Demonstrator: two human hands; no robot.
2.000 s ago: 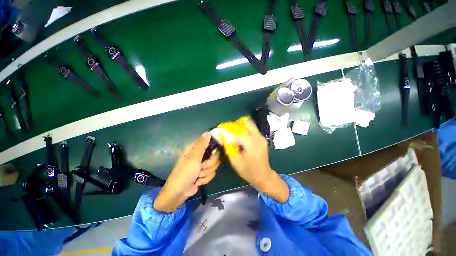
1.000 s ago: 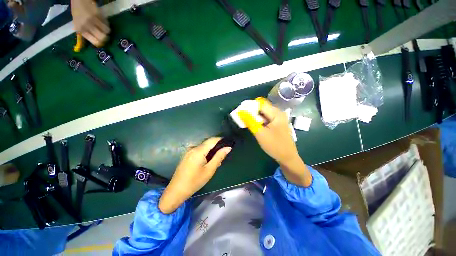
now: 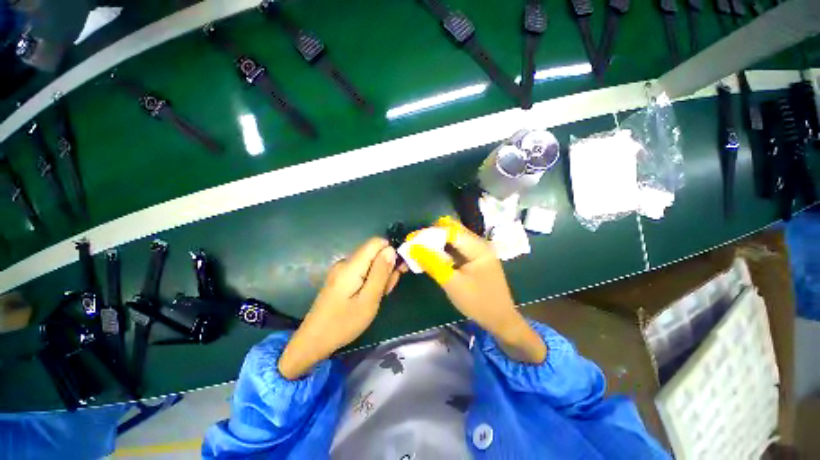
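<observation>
My left hand (image 3: pixel 352 295) is closed on a black watch (image 3: pixel 396 235), mostly hidden by the fingers. My right hand (image 3: pixel 476 280) has yellow covers on its fingers and holds a white wipe (image 3: pixel 426 249) against the watch, close to my left fingertips. The watch's case and face cannot be made out.
A silver-grey dispenser (image 3: pixel 520 163), loose white wipes (image 3: pixel 511 239) and a bagged wipe pack (image 3: pixel 608 180) stand to the right. Watches are heaped at the bench's left (image 3: pixel 141 312). More watches lie on the green belt (image 3: pixel 360 90). A brown box with white trays (image 3: pixel 724 382) is low at right.
My right hand has come back from near the dispenser, down and left to the watch, with the wipe. The watches on the belt have moved right. The other person's hand over the belt has gone.
</observation>
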